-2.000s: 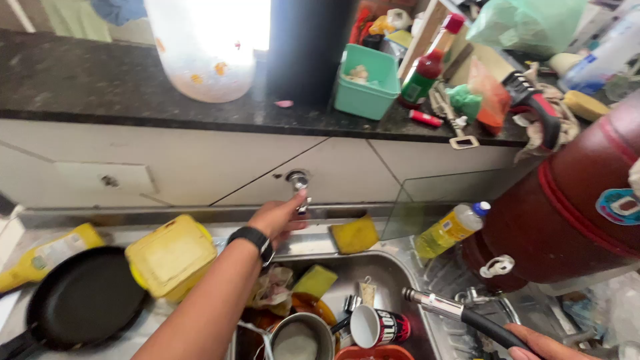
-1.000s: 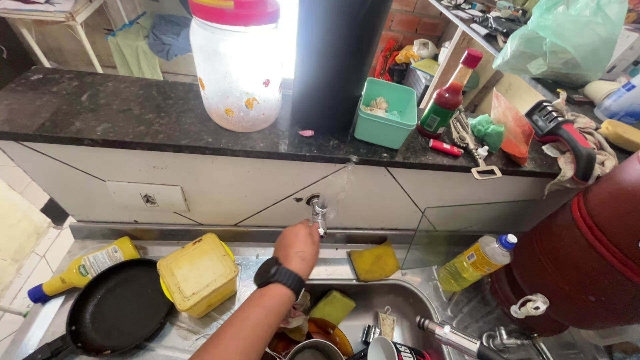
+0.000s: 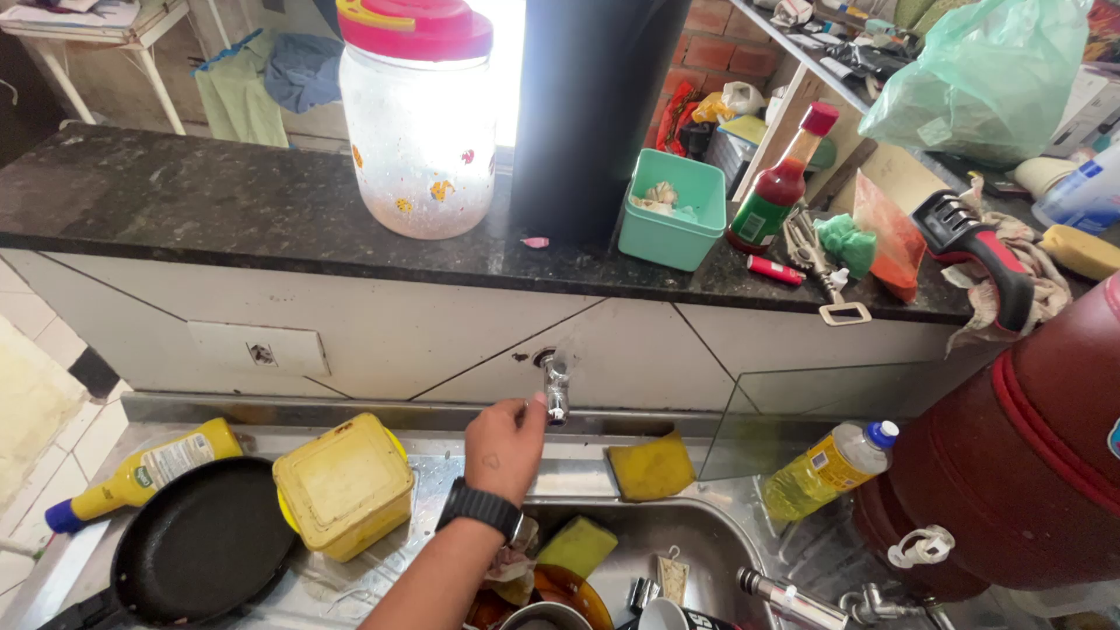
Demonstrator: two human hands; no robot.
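My left hand (image 3: 503,446), with a black watch on the wrist, is at the chrome wall tap (image 3: 556,389). Its fingers are curled, and the thumb touches the tap's lower left side. My right hand is out of view. Below the tap, the steel sink (image 3: 726,542) holds a yellow-green sponge (image 3: 577,547), an amber glass dish (image 3: 573,586), a metal pot (image 3: 544,617) and a cup (image 3: 662,615). A chrome spout (image 3: 792,599) reaches over the sink's right edge. A worn yellow sponge (image 3: 652,466) lies on the rim behind the basin.
At left lie a black frying pan (image 3: 206,542), a yellow tub (image 3: 346,486) and a yellow bottle (image 3: 149,468). On the right stand a soap bottle (image 3: 822,468), a glass pane (image 3: 735,429) and a dark red container (image 3: 989,472). A jar (image 3: 420,149) stands on the ledge (image 3: 175,201).
My right hand, seen earlier at lower right on a black handle by the chrome spout, has gone out of view. My left hand stays at the wall tap. The view has shifted.
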